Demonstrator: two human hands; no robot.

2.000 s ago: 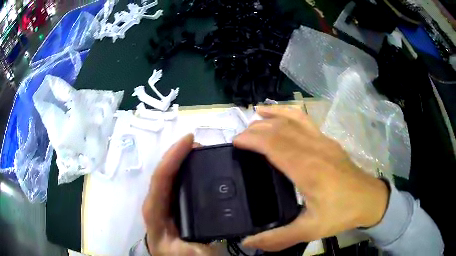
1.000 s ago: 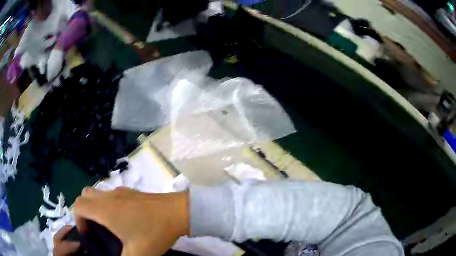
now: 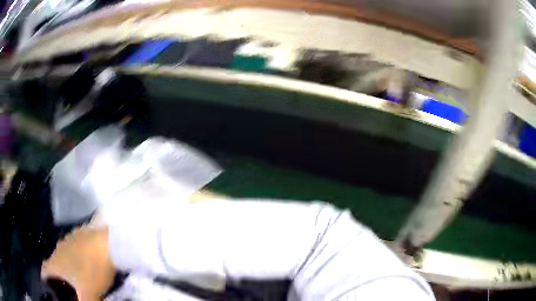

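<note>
My right hand (image 3: 85, 261) is blurred at the lower left, with its fingers mostly cut off or hidden. A dark object (image 3: 60, 289) shows under it at the bottom edge; only a small part is visible, and I cannot tell how the hand grips it. My right forearm in a pale sleeve (image 3: 258, 238) crosses the bottom of the view. My left hand is out of the picture.
Crumpled milky plastic bags (image 3: 170, 164) lie beyond my wrist. A black pile (image 3: 23, 217) is at the left edge. A dark green belt (image 3: 305, 129) with a cream rail (image 3: 235, 79) runs across. A pale post (image 3: 464, 159) stands at the right.
The view has swung far to the right. The black housing seen in both hands earlier is almost out of view, and my left hand has left the picture.
</note>
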